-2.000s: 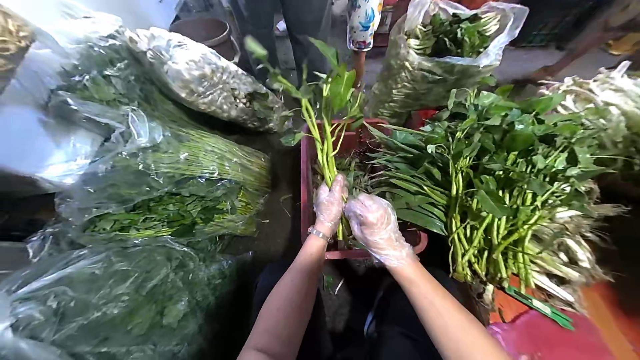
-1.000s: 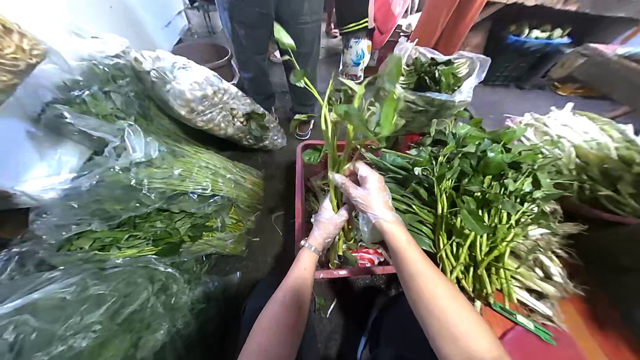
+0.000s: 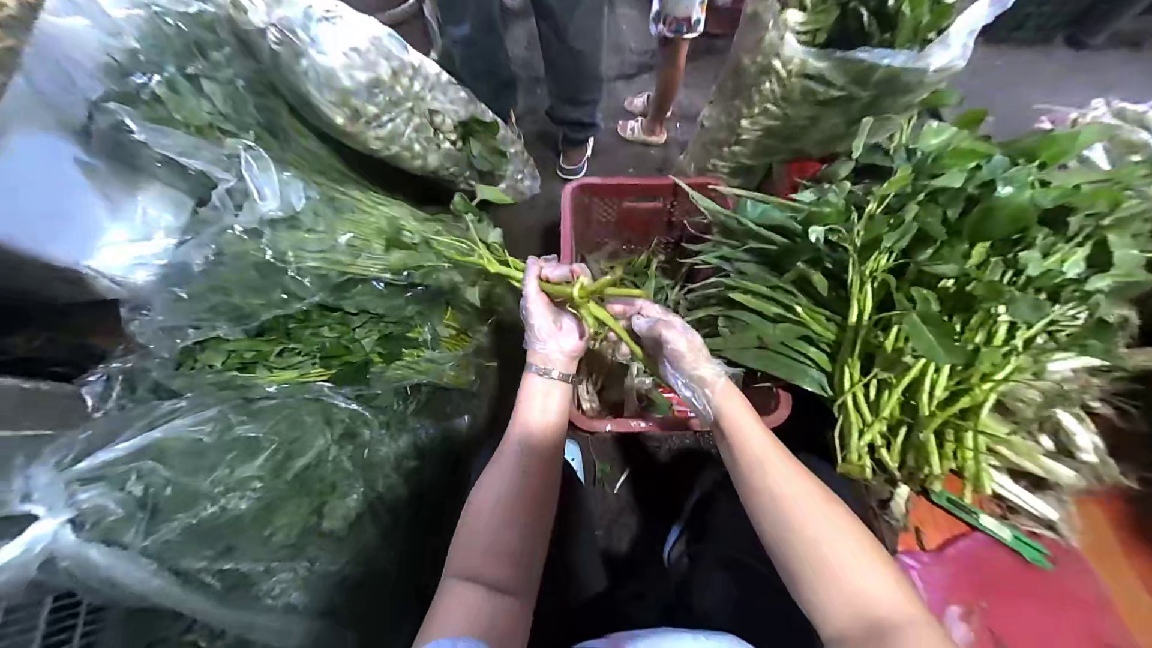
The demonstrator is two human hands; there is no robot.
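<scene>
My left hand (image 3: 552, 315), in a clear plastic glove, is closed around a small bunch of leafy green stems (image 3: 504, 266). The bunch lies nearly sideways, leaves to the left and thick stem ends to the right. My right hand (image 3: 668, 340), gloved too, is at the stem ends, palm up; whether its fingers grip a stem I cannot tell. Both hands are above a red plastic crate (image 3: 621, 202) holding loose trimmings. To the right lies a large pile of leafy greens (image 3: 927, 360) with pale stems, with a green-handled knife or cutter (image 3: 990, 528) in front of it.
Clear plastic bags of greens (image 3: 270, 468) fill the left side. A bag of pale vegetables (image 3: 378, 90) lies behind them. Another filled bag (image 3: 810, 99) stands beyond the crate. People's legs (image 3: 571, 72) are at the back. Pink plastic (image 3: 1026, 594) covers the lower right corner.
The bunch has gone from upright to nearly sideways, its leaves now pointing left. My right hand has moved from the middle of the bunch to its stem ends.
</scene>
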